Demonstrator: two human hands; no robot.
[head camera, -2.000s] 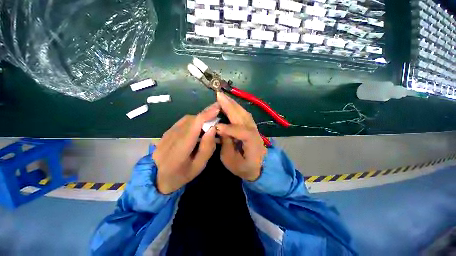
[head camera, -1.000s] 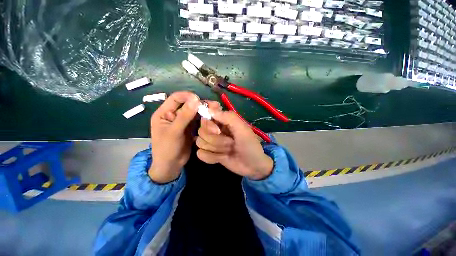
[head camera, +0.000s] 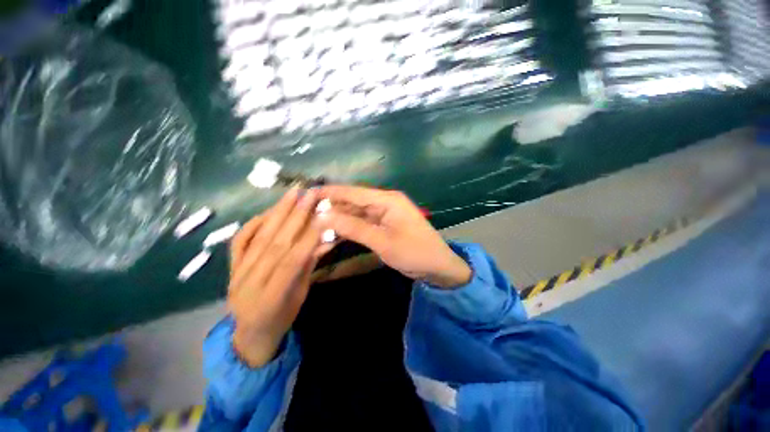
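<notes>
The frame is blurred. My left hand (head camera: 274, 274) and my right hand (head camera: 388, 228) meet in front of me at the bench edge. Both hold a small white part (head camera: 324, 206) between their fingertips; a second bit of white (head camera: 328, 236) shows just below it, and I cannot tell if it is the same piece. The pliers (head camera: 295, 178) lie behind my hands, with the white padded jaws showing and the handles mostly hidden. Three loose white housings (head camera: 193, 222) lie on the green mat left of my left hand.
A crinkled clear bag (head camera: 93, 160) lies at left. A tray of white parts (head camera: 371, 59) is at the back, another tray (head camera: 663, 46) at right. A translucent bottle (head camera: 550, 123) and thin strands (head camera: 498, 173) lie right. A blue stool (head camera: 76, 392) stands at lower left.
The whole view has turned, so the bench edge now slopes up to the right. My left fingers have straightened over the part, and my hands now cover most of the pliers' red handles.
</notes>
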